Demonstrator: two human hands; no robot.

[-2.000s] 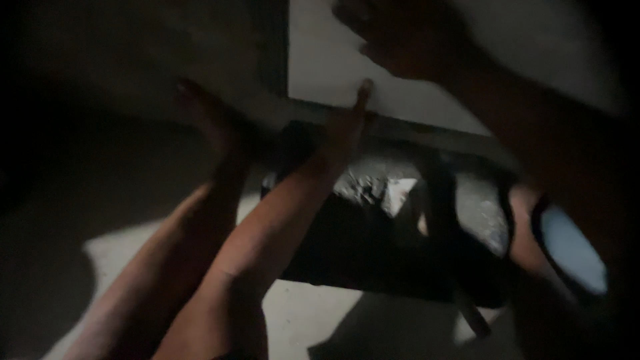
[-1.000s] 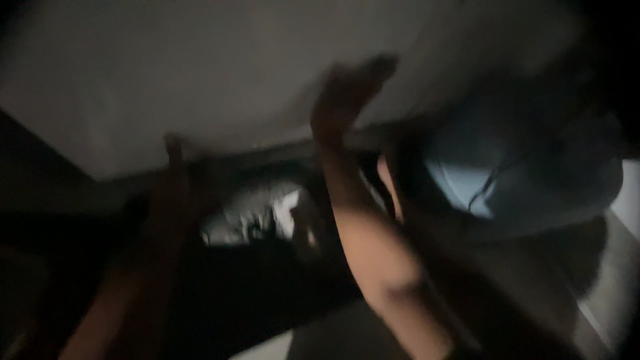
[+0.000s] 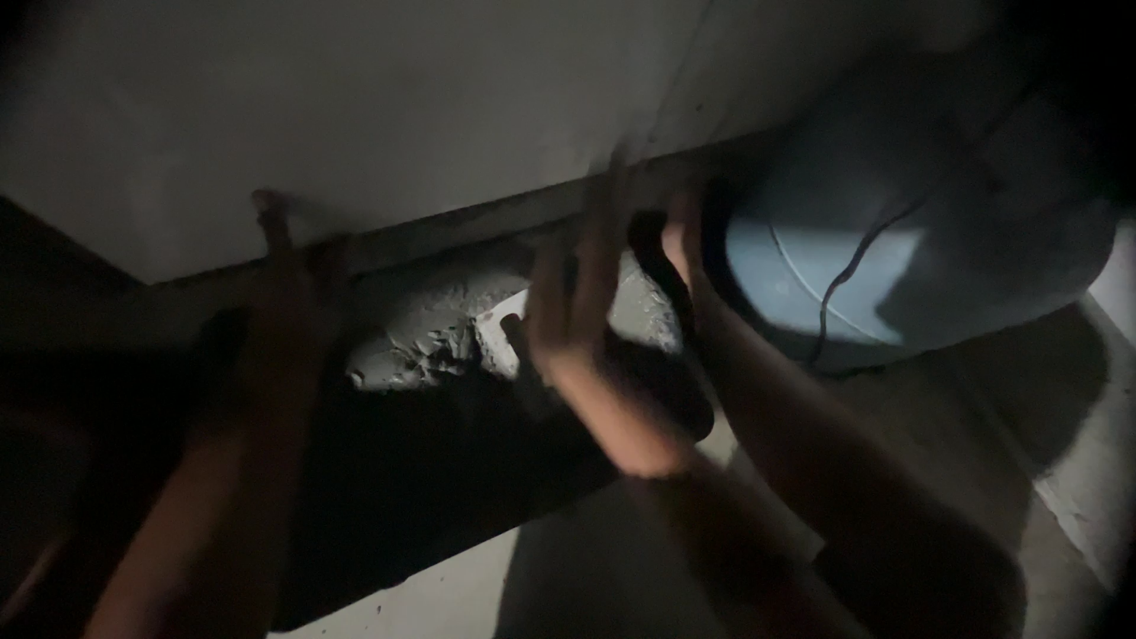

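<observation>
My left hand (image 3: pixel 297 275), blurred and in shadow, has fingers raised and apart near the lower edge of a large pale panel (image 3: pixel 355 106); nothing shows in it, and contact is unclear. Palm turned sideways and fingers spread upward, my right hand (image 3: pixel 572 306) is empty above a black tub (image 3: pixel 399 497). Grey wet paste, like mortar (image 3: pixel 417 355), lies in the tub. A white piece, perhaps a scraper or trowel blade (image 3: pixel 499 333), sits in the paste just left of my right hand, partly hidden.
A pale blue bucket (image 3: pixel 799 275) with a thin wire handle (image 3: pixel 839 280) is at the right of the tub. Another bare limb (image 3: pixel 754 355) reaches up between tub and bucket; whose it is, I cannot tell. Pale floor (image 3: pixel 426 595) shows below, with hard shadows. Lighting is very dim.
The view has swung, bringing the bucket into fuller sight. My right hand was over the panel in the earlier frames and is now lower, over the tub.
</observation>
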